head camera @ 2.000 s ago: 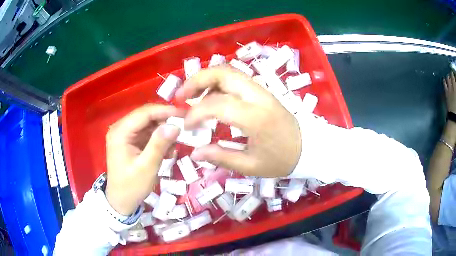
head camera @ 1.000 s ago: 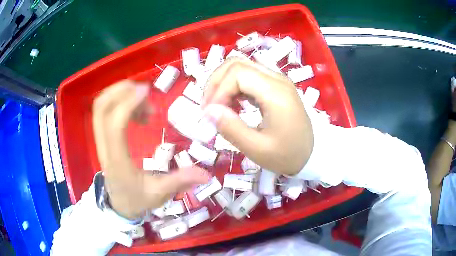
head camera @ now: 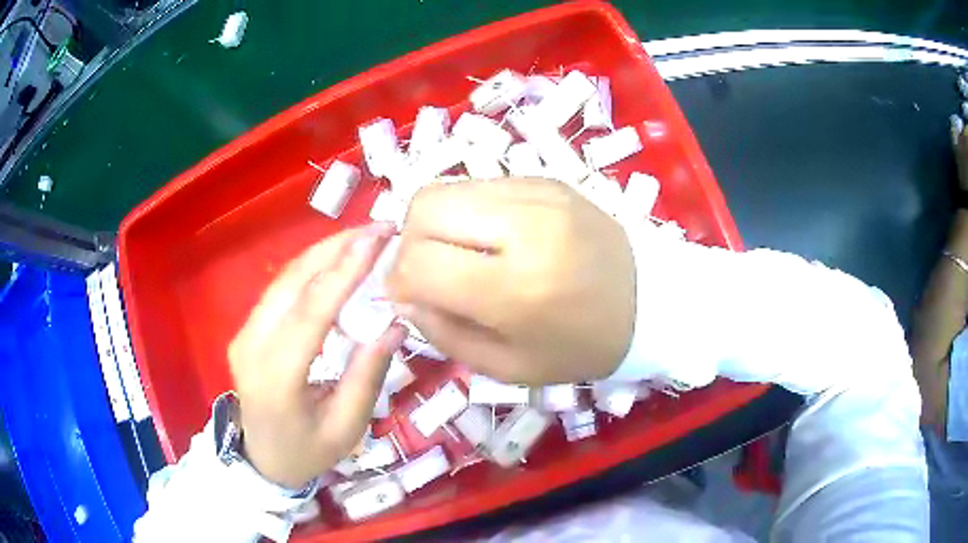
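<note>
A red tray [head camera: 202,228] lies in front of me, with many white plastic units heaped in it, such as one unit [head camera: 335,189] with a thin pin near the upper middle. My left hand [head camera: 313,350] is over the tray's middle, thumb and fingers around a white unit [head camera: 368,308]. My right hand [head camera: 515,281] is closed just beside it, back of the hand up, fingertips touching or close to the same unit. Whether the right fingers grip it or another piece is hidden.
A green conveyor [head camera: 287,48] curves beyond the tray, carrying a few white units [head camera: 231,30]. A blue tray [head camera: 48,371] is at the left, past white strips [head camera: 117,339]. Another person's arm [head camera: 939,308] is at the right edge. Wired equipment stands at upper left.
My hands were apart a second ago, the left open. Now they have come together around a white unit. Another white unit has appeared on the conveyor at upper left.
</note>
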